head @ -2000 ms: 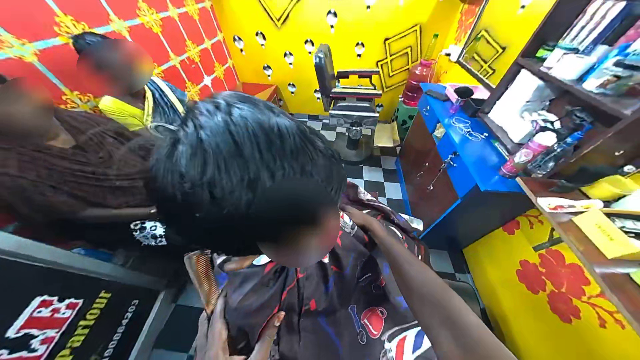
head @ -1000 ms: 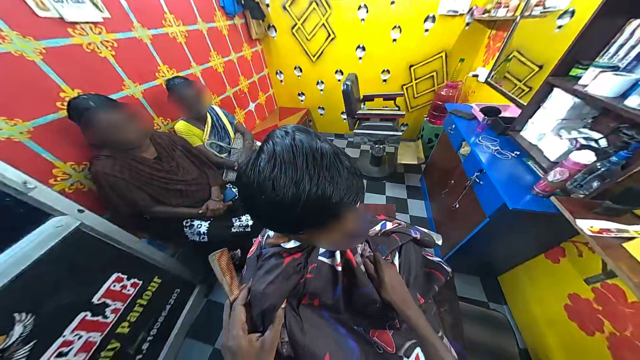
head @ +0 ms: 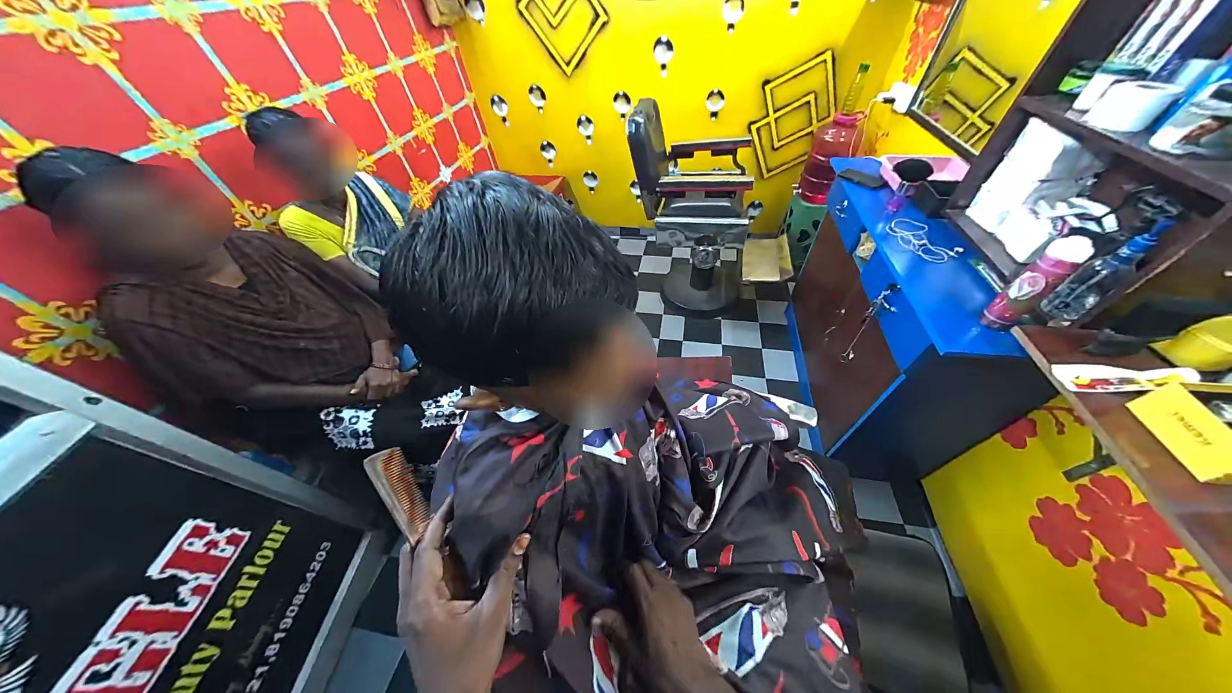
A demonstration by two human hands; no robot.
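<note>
A seated person with short black hair wears a dark patterned barber cape. At the lower middle, my left hand holds a brown comb, teeth upright, between palm and fingers, with the fingertips and thumb at the cape's edge. Just right of it, my right hand rests on the cape's front, its fingers bent into the cloth. Whether those fingers pinch a fold is hidden.
Two people sit along the red wall at left. A signboard stands at lower left. A barber chair is behind. A blue-topped counter and a wooden shelf with bottles and tools line the right side.
My right arm, first stretched across the cape toward the seated person's neck, has drawn back and down over the cape. My left hand keeps the comb. The view has shifted.
</note>
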